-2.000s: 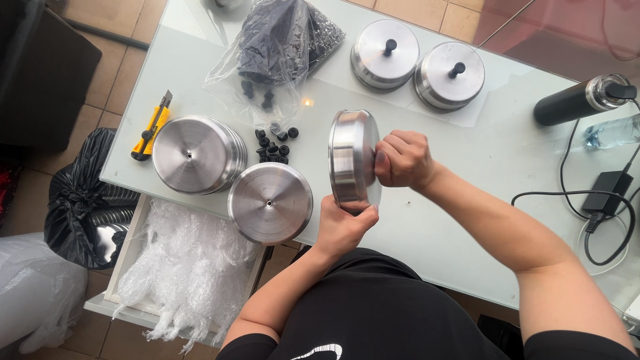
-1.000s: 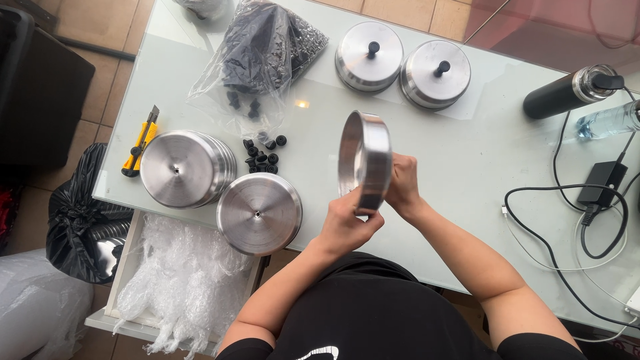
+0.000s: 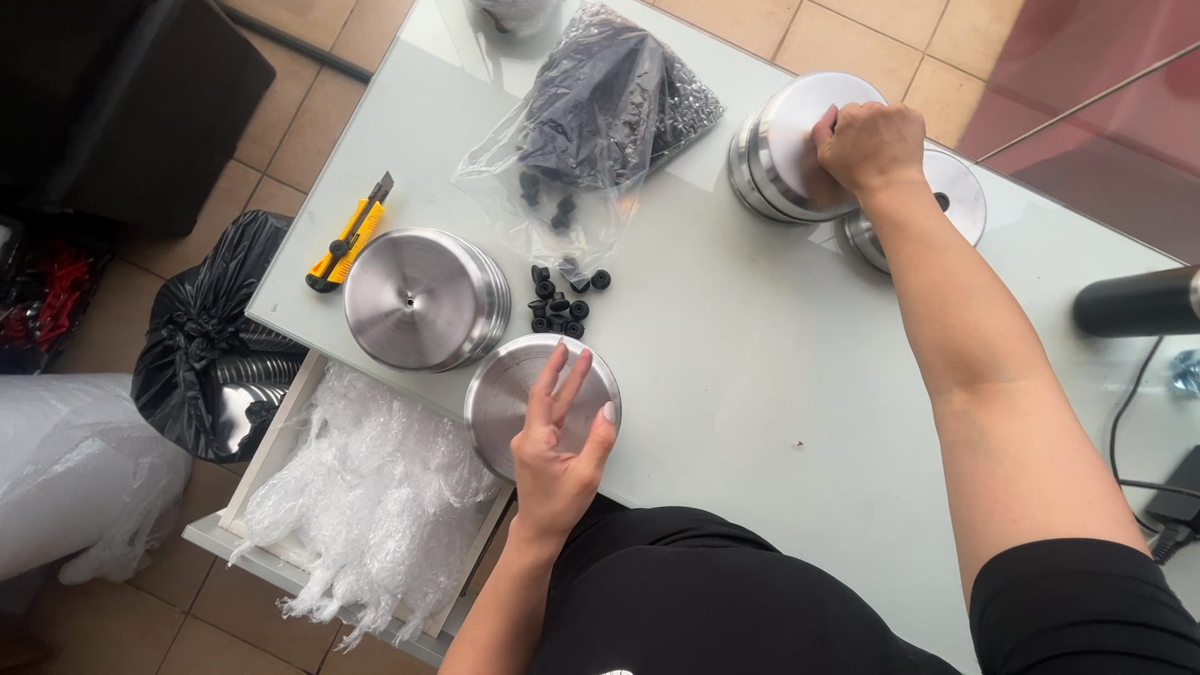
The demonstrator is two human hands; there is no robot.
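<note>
My right hand [image 3: 872, 150] grips the top of a round metal lid [image 3: 797, 141] at the table's far side; its knob is hidden by my fingers. That lid rests on another one, beside a metal lid with a black knob [image 3: 966, 211]. My left hand [image 3: 561, 450], fingers spread, is over a single metal lid [image 3: 497, 394] at the near edge; whether it touches is unclear. To its left stands a stack of metal lids [image 3: 412, 300] with a small centre hole in the top one. Several loose black knobs [image 3: 560, 307] lie behind the single lid.
A clear plastic bag of black knobs and screws [image 3: 600, 122] lies at the back. A yellow utility knife [image 3: 352, 234] is at left. An open drawer [image 3: 281, 450] holds bubble wrap [image 3: 375, 497]. A black bottle [image 3: 1134, 302] and cables lie at right.
The lid that both hands held a second ago is now at the back on one of the two knobbed lids, under my right hand. My left hand has let go and moved left over the single lid.
</note>
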